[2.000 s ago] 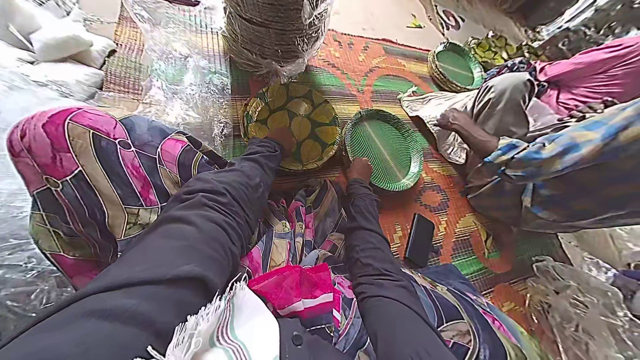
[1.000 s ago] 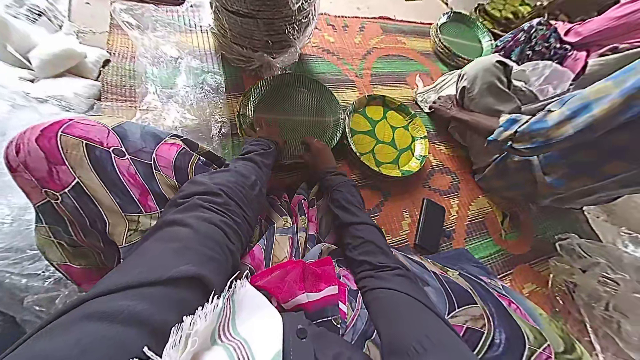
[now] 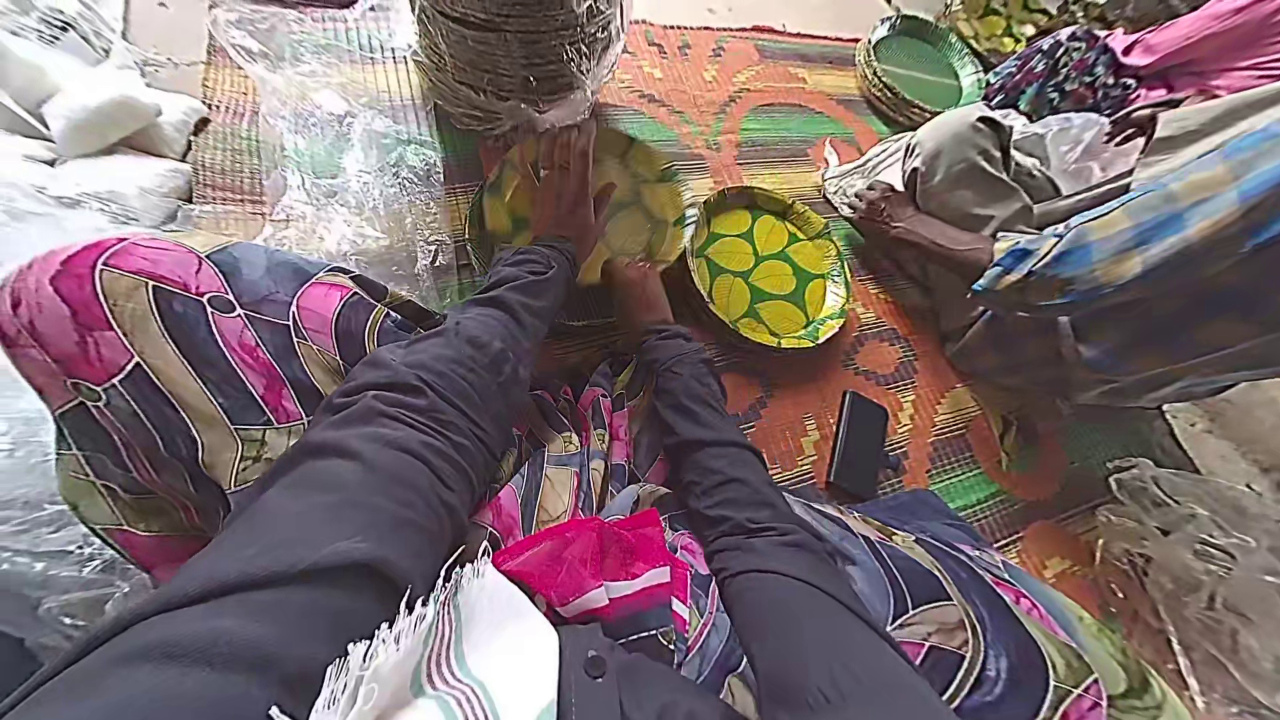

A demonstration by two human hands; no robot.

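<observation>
A round plate with a yellow leaf pattern on green [image 3: 640, 205], blurred, lies in front of me at the centre. My left hand [image 3: 568, 190] rests on it with the fingers apart, pointing away from me. My right hand [image 3: 638, 290] is at its near right edge; its fingertips are blurred, and whether they grip the rim is unclear. Just right of it sits a second leaf-patterned plate [image 3: 770, 268] with a shiny raised rim, which neither hand touches. Behind the blurred plate stands a tall stack of plates wrapped in clear plastic [image 3: 515, 60].
A patterned woven mat [image 3: 690, 100] lies beneath. A black phone [image 3: 858, 443] is at right, near my knee. Another person's hand [image 3: 890, 212] and legs are at right, with a stack of green plates [image 3: 925, 65] behind. White bundles [image 3: 110, 120] and clear plastic sheeting [image 3: 340, 130] lie left.
The centre showed a leaf-patterned plate, then a plain green one, and now a leaf-patterned one. On the right, a green plate gave way to a leaf-patterned one. My left hand has reached farther forward.
</observation>
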